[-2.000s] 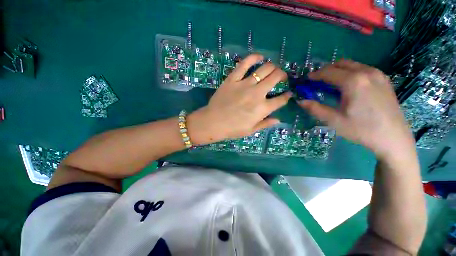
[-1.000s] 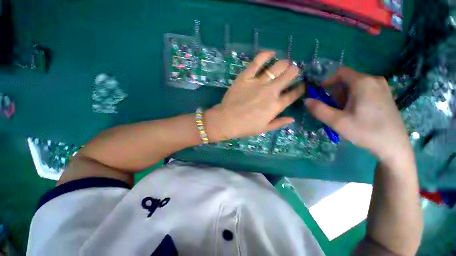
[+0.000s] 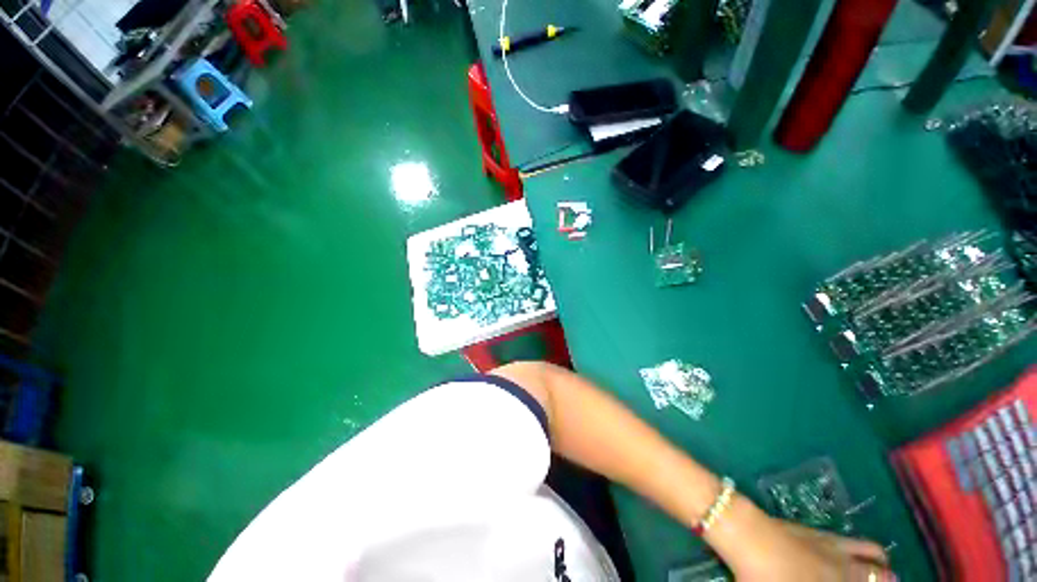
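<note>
My left hand (image 3: 805, 555) is at the lower right, cut off by the bottom edge, beside a clear holder (image 3: 810, 491) with green circuit boards. Its fingertips are hard to make out, so I cannot tell whether it grips anything. Part of a second holder (image 3: 696, 572) shows at the bottom edge. My right hand and the blue cutters are out of the picture. A small group of loose boards (image 3: 678, 388) lies on the green mat, and a single board with upright leads (image 3: 678, 265) lies farther back.
A white bin (image 3: 441, 338) of small boards sits beside the bench on something red. Boards with long strips (image 3: 927, 318) and a red foam tray (image 3: 967, 477) are at right. Black devices (image 3: 671, 159), a cable, and a red post (image 3: 836, 74) stand farther back; stools are on the floor.
The view has swung left, showing the floor and white bin. The right hand and cutters have left the picture. The left hand now shows at the bottom right, partly cut off.
</note>
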